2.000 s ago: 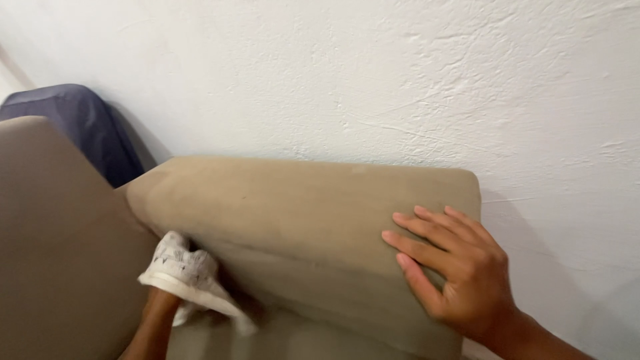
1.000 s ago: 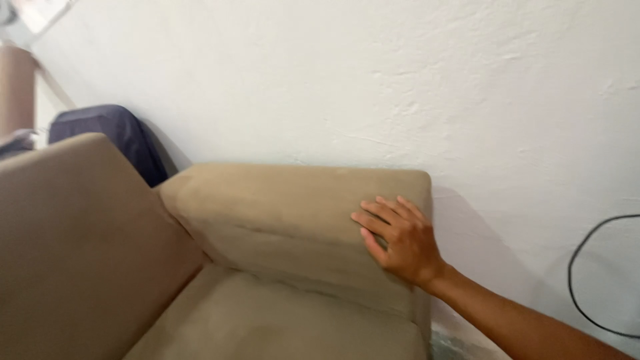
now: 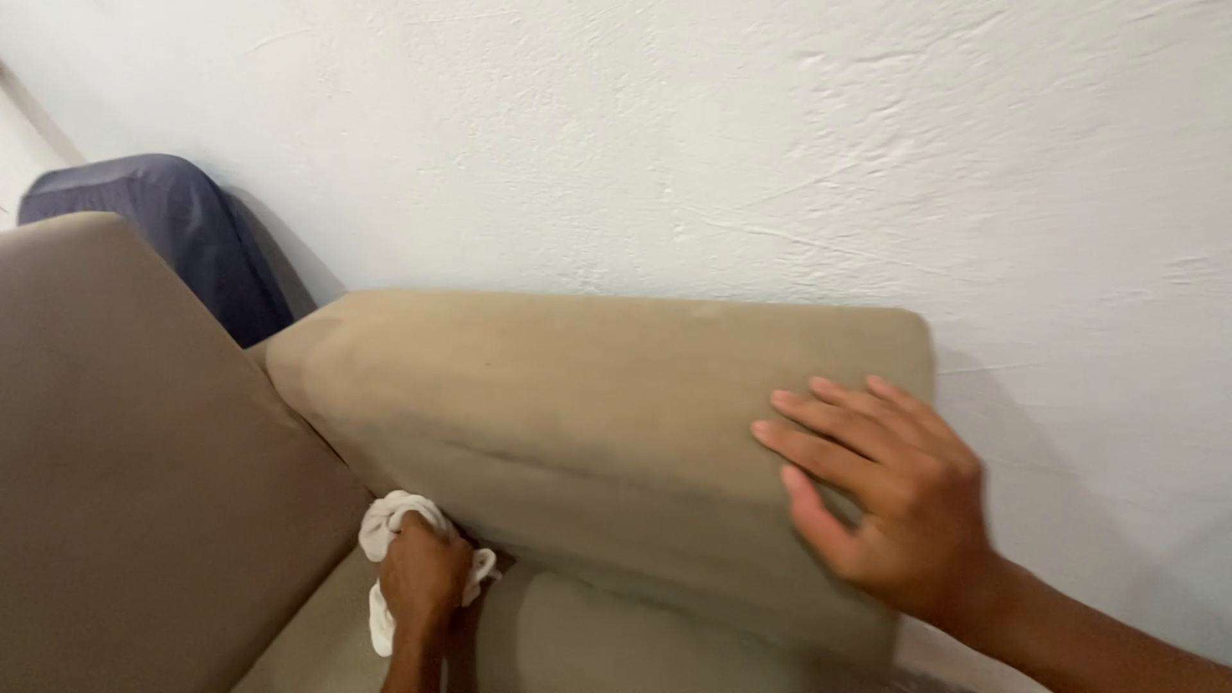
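Note:
My left hand grips a bunched white cloth at the inner corner of a beige sofa, where backrest, armrest and seat meet. The sofa's armrest runs from that corner to the right along the wall. Fingers spread, my right hand rests on the armrest near its outer end and holds nothing. Part of the seat cushion shows below, and the backrest fills the left side. The fingertips of my left hand are hidden in the cloth.
A rough white wall stands right behind the armrest. A dark blue fabric-covered object leans against the wall behind the backrest; its kind is unclear.
My left hand and the cloth, out of view a second ago, are back in view at the seat corner. Two seconds ago they were by the armrest's inner side. My right hand remains on the armrest.

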